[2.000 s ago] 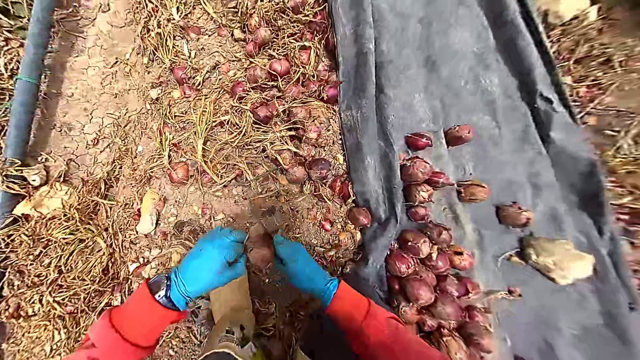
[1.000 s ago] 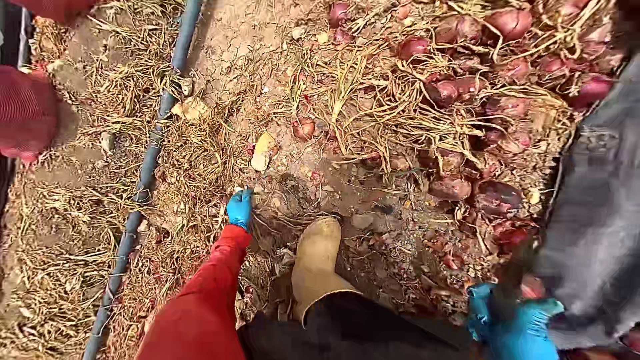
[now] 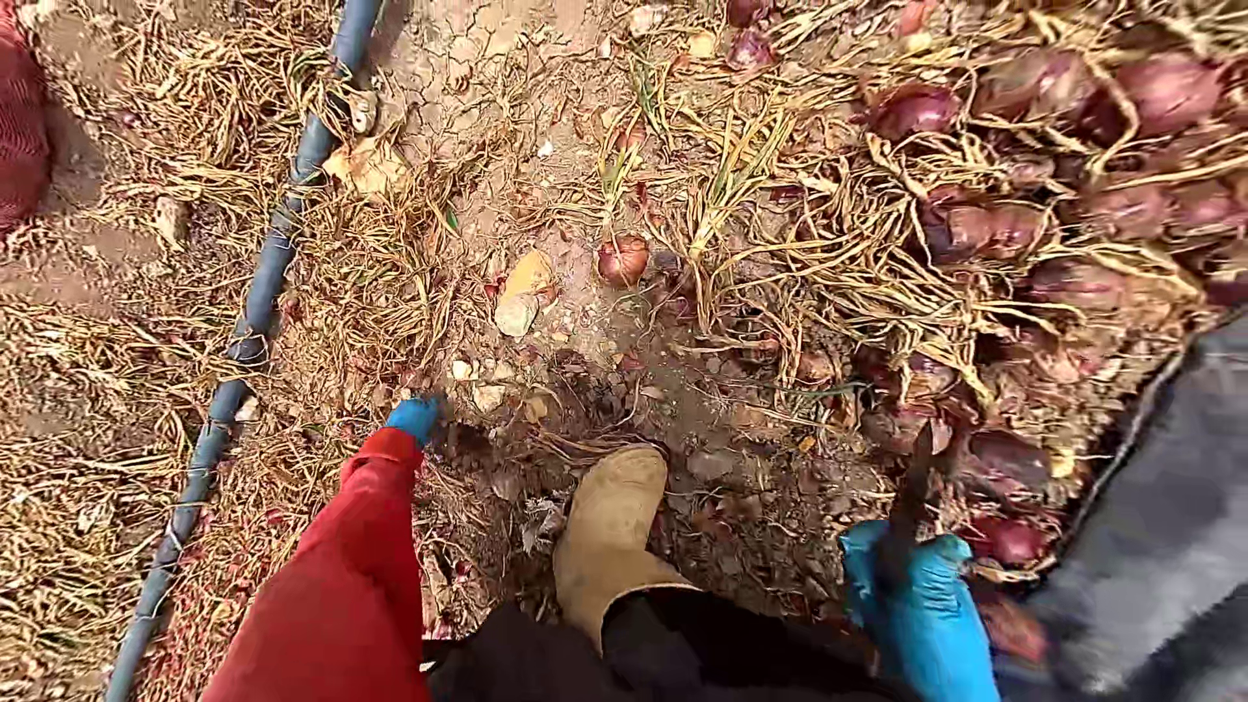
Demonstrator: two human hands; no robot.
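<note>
Blue gloves cover both hands. My left hand (image 3: 415,419) hangs low over dry stems and soil, left of a tan rubber boot (image 3: 614,526); its fingers are mostly hidden, so I cannot tell whether it holds anything. At the lower right, my right hand (image 3: 916,595) grips a dark, narrow blade-like tool (image 3: 909,497) pointing up, beside red onions (image 3: 1009,541) at the edge of a dark sheet (image 3: 1160,507). A single red onion (image 3: 623,260) lies on the soil ahead of the boot. More red onions (image 3: 1165,93) with dry tops lie at the upper right.
A blue-grey irrigation pipe (image 3: 263,283) runs along the left over dry stems. A yellowish stone (image 3: 525,292) sits near the middle. Part of a red mesh sack (image 3: 19,127) shows at the left edge.
Two seconds ago my hands were close together around a brownish thing; now they are far apart. The view has shifted left and closer to the ground.
</note>
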